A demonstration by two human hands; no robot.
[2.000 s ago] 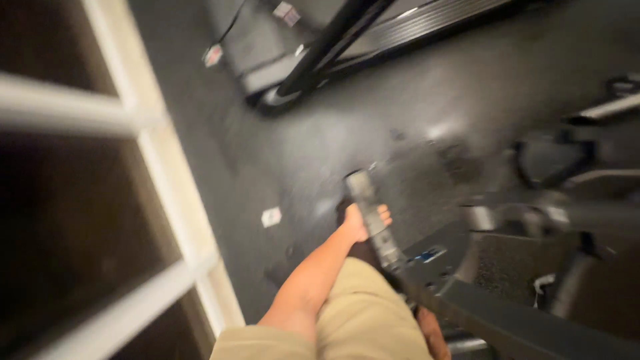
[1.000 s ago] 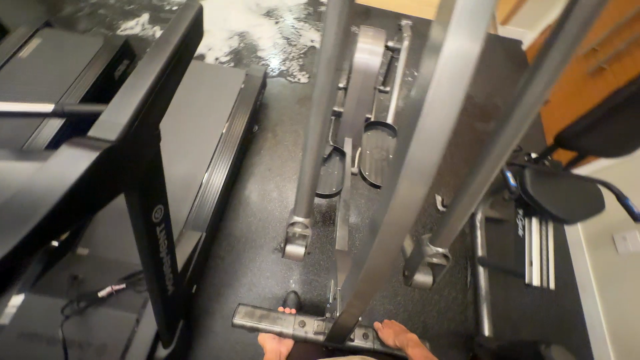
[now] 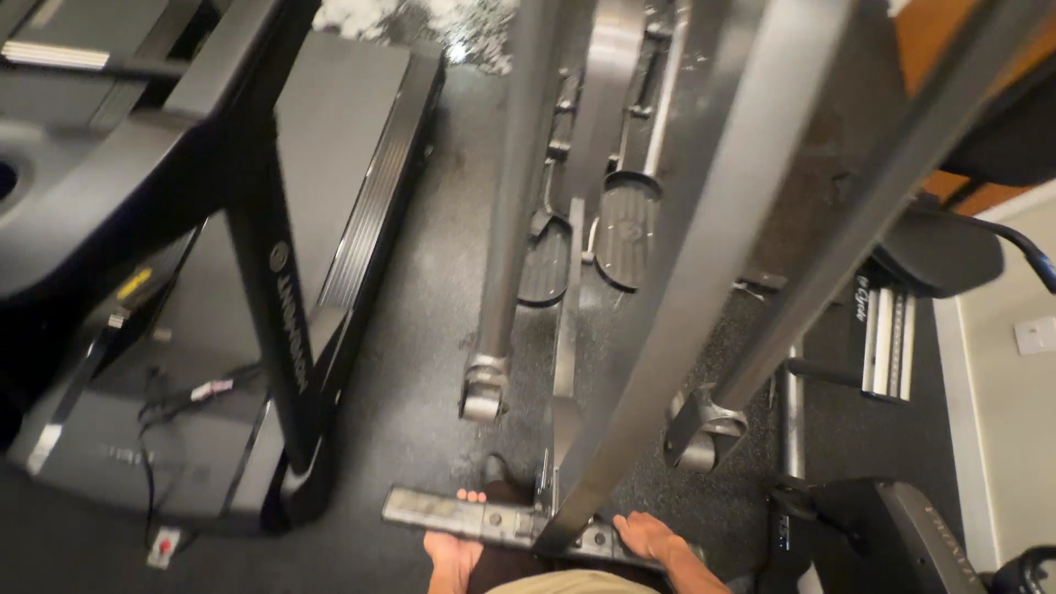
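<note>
A grey metal elliptical trainer (image 3: 708, 272) extends away from me, its two ribbed foot pedals beyond the arm joints. Its front crossbar (image 3: 437, 511) lies across the lower middle of the view. My left hand (image 3: 454, 549) is closed around the crossbar, left of the upright post, with fingertips showing over the far side. My right hand (image 3: 648, 536) grips the same bar right of the post, fingers over its top and far edge. Two swing arms end in round metal joints above the bar. Part of a dark shoe (image 3: 497, 469) shows just beyond the bar.
Left of me stands a black treadmill (image 3: 346, 107) with a thick slanted upright and a cable on its base. A recumbent machine with a black seat (image 3: 940, 252) is at the right, near a pale wall (image 3: 1011, 396). Another black machine (image 3: 891, 528) sits at lower right. A mottled white patch (image 3: 462, 29) covers floor ahead.
The view has swung widely since two seconds ago, when one hand was seen on the bar. Both hands have been on the crossbar since one second ago.
</note>
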